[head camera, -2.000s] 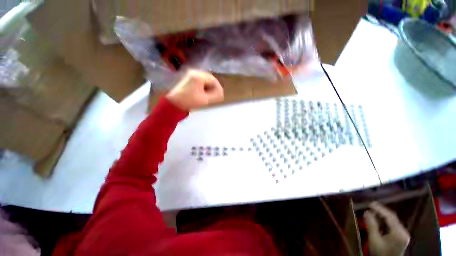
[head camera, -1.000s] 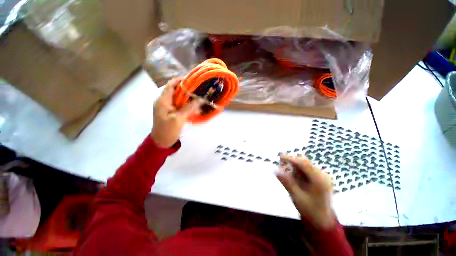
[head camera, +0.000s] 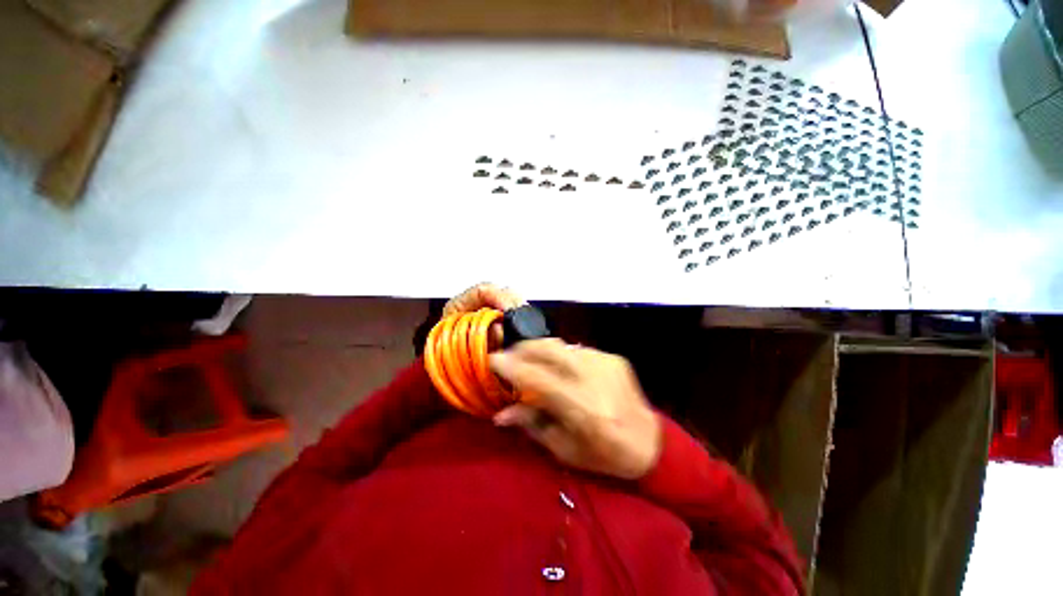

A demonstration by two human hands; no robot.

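A coiled orange cord is held in front of my chest, just below the table edge. Its round black plug end sticks up at the coil's right side. My left hand is around the back of the coil, mostly hidden by it. My right hand is at the coil's right side, its fingers against the coil below the plug. I cannot tell whether a label is between my right fingers. Small dark labels lie in rows on the white table, with a short strip to their left.
The white table has a dark seam at right. A brown carton flap is at the back, another carton at back left, a grey-green basket at far right. An open brown box and an orange stool-like object are below the table edge.
The coil has moved from over the table to my chest, still in my left hand. My right hand has moved from the labels to the coil. The view has tilted down.
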